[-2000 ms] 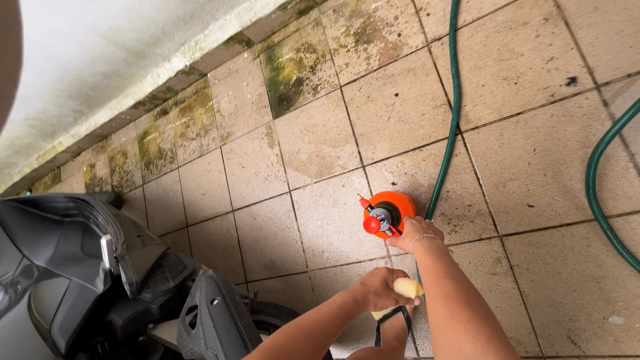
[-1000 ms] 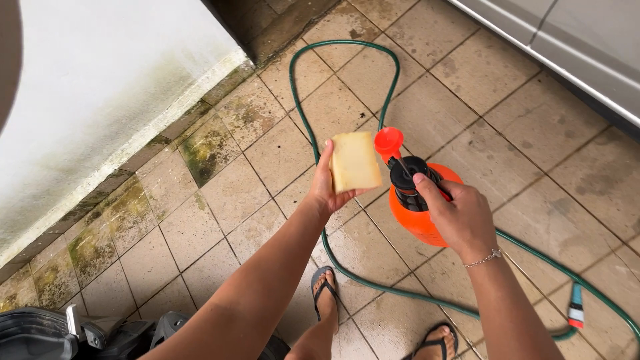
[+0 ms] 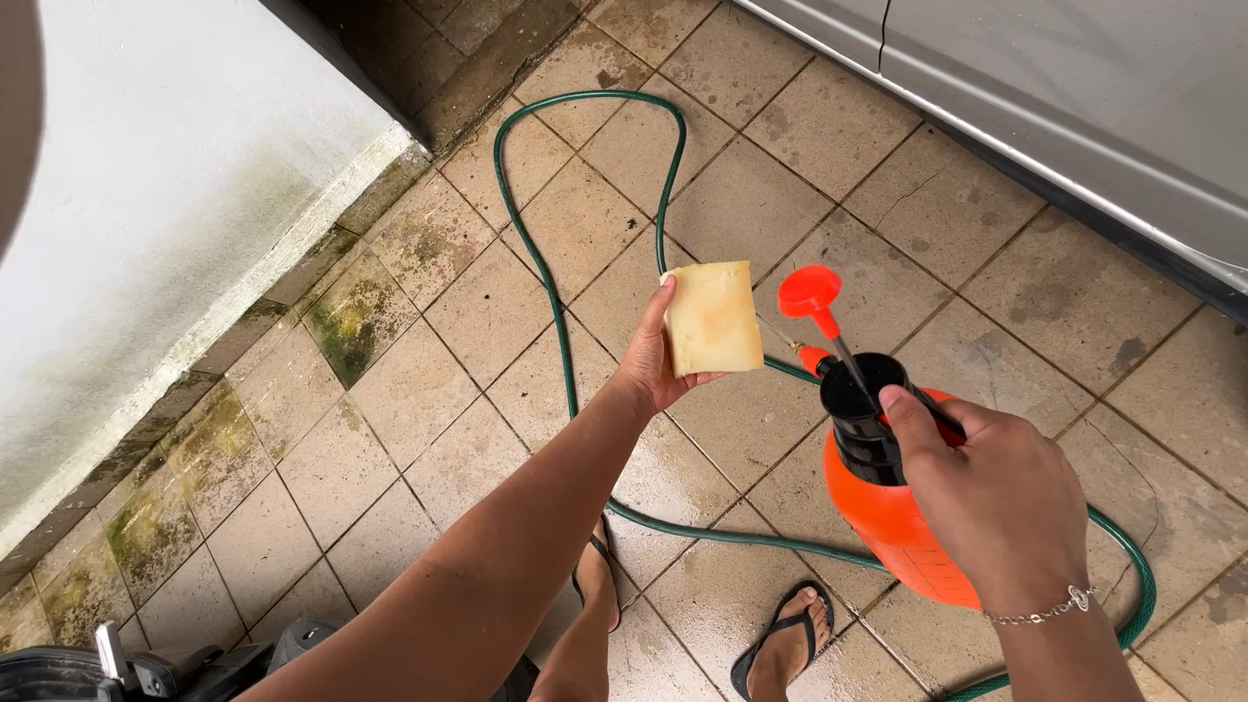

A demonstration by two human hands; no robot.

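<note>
A pale yellow sponge (image 3: pixel 715 318) is held upright in my left hand (image 3: pixel 651 356), thumb on its near face and fingers behind and below. To its right, my right hand (image 3: pixel 985 478) grips the handle of an orange pump sprayer bottle (image 3: pixel 877 526) with a black collar. Its red plunger knob (image 3: pixel 810 291) stands raised on a metal rod, and the nozzle points toward the sponge. Part of the bottle is hidden behind my right hand and wrist, which wears a chain bracelet.
A green garden hose (image 3: pixel 558 322) loops over the tiled floor (image 3: pixel 429 429) around my sandalled feet. The side of a silver car (image 3: pixel 1072 117) is at upper right, a white wall (image 3: pixel 175 214) at left. Dark vehicle parts (image 3: pixel 185 673) show at lower left. Mossy tiles line the wall.
Two seconds ago both hands were low near the floor with the sprayer and sponge. The sprayer is now lifted in my right hand, and the sponge is held out beside it. The view has swung considerably.
</note>
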